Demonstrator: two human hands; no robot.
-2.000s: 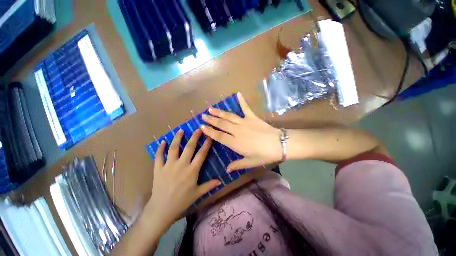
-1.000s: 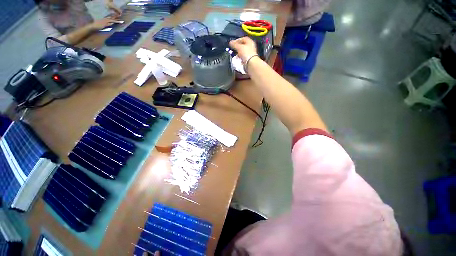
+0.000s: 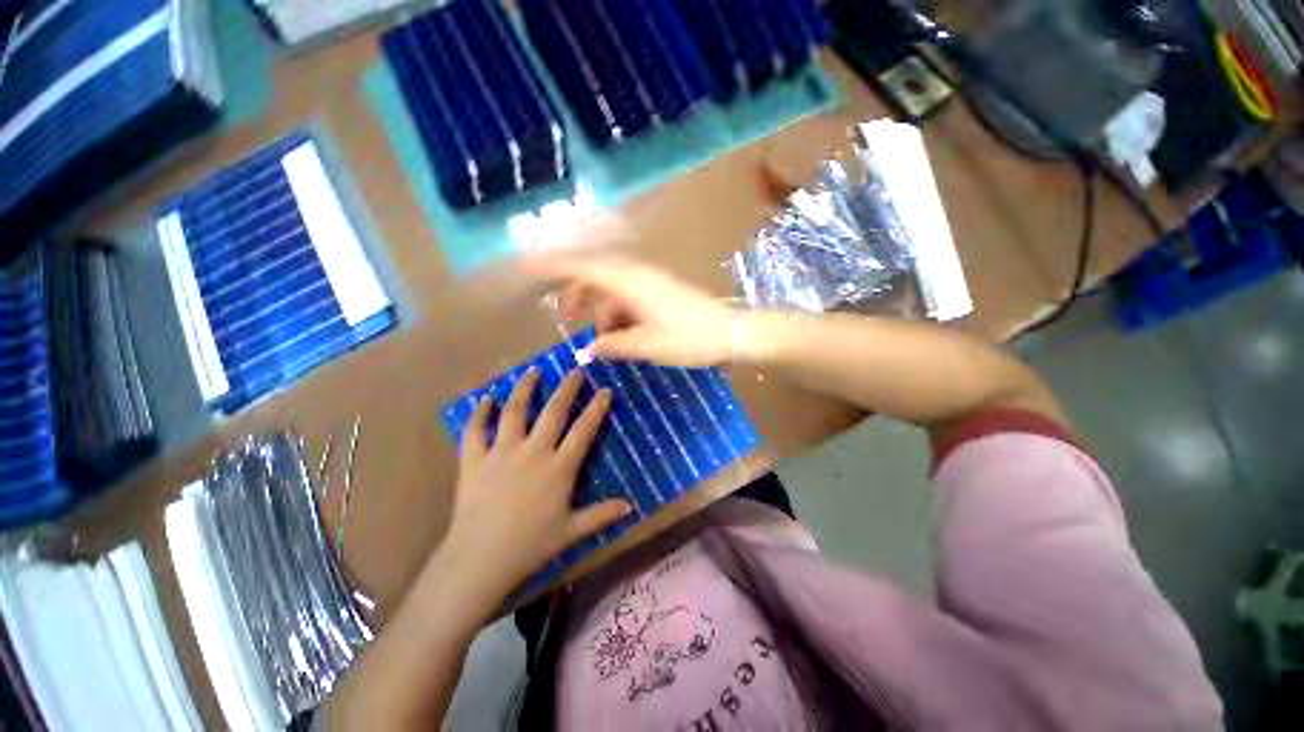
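Observation:
A blue solar cell piece [image 3: 665,429] with pale parallel lines lies flat on the table in front of me. My left hand [image 3: 526,465] rests on its left part, palm down with fingers spread, holding nothing. My right hand [image 3: 636,318] is over the cell's far edge, partly blurred, its fingers pinched on a small white thing [image 3: 584,355] that touches or nearly touches the cell. What the white thing is I cannot tell. Thin ribbon ends jut from the far edge.
Short ribbon [image 3: 822,250] lies in a heap beside a white strip [image 3: 915,215] at right. Longer ribbon [image 3: 279,558] lies on the left. A cell piece with white strips [image 3: 258,272] is behind it. Dark cell stacks [image 3: 479,107] stand on a green sheet [image 3: 472,236]. A black cord [image 3: 1083,243] hangs at right.
My right hand has come back from the grey round device to the cell, now with a small white thing in its fingers. The view has swung back down. My left hand remains on the cell.

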